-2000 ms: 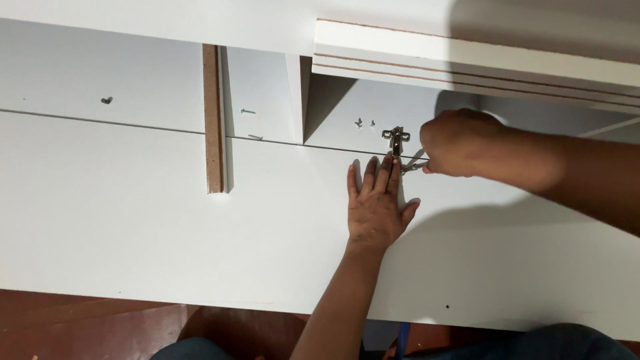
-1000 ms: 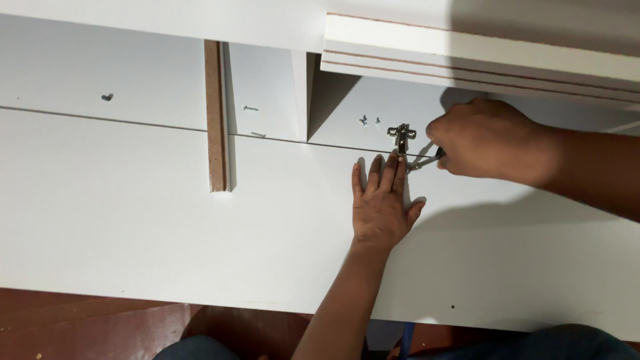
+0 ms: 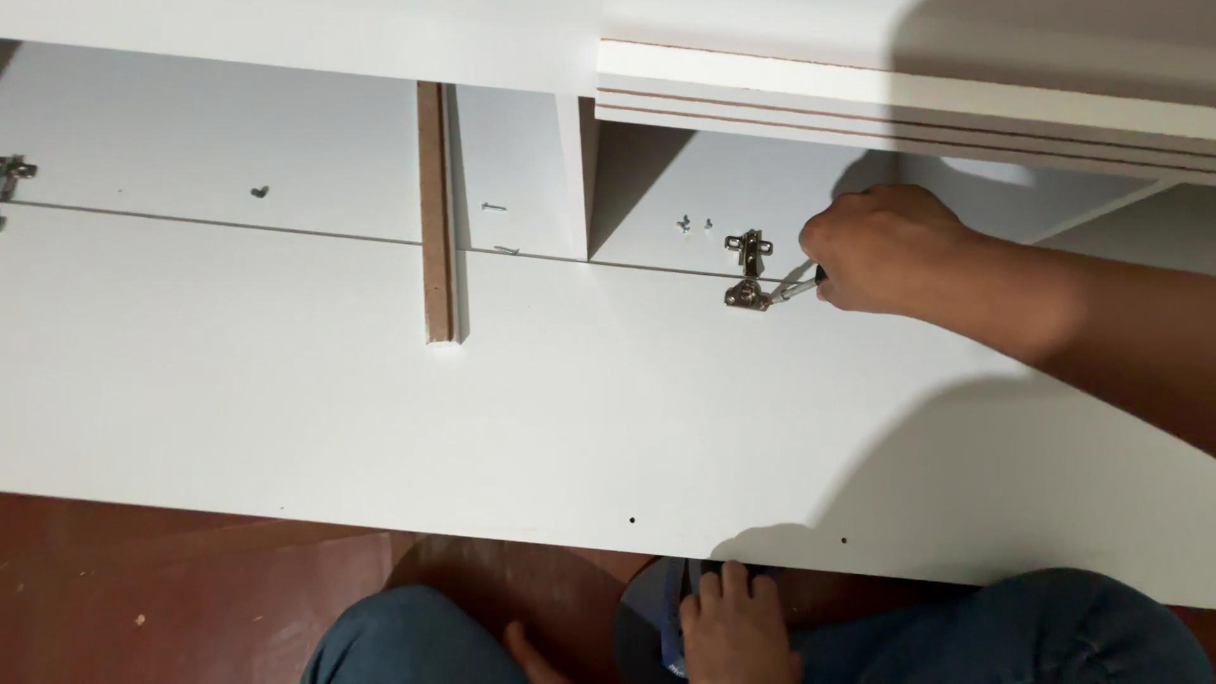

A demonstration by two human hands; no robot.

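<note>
My right hand [image 3: 879,249] is closed around a screwdriver [image 3: 796,288], whose tip meets the right side of a metal cabinet hinge [image 3: 749,271]. The hinge spans the seam between two white panels, its cup part on the near panel [image 3: 532,408]. My left hand [image 3: 736,627] is low in the view, beyond the panel's near edge, over a blue and dark object [image 3: 673,608] between my knees; whether it grips anything cannot be told. Small screws [image 3: 684,224] lie just left of the hinge, and more screws [image 3: 494,206] lie farther left.
A brown-edged strip [image 3: 437,218] lies across the seam. Stacked white boards [image 3: 855,85] stand at the upper right, beside an upright divider [image 3: 578,171]. Another hinge [image 3: 14,171] shows at the far left, and a small dark piece [image 3: 259,192] lies nearby. Reddish floor [image 3: 190,579] borders the panel.
My left hand has left the hinge and moved down past the panel's near edge, leaving the hinge cup in sight. My right hand still holds the screwdriver at the hinge.
</note>
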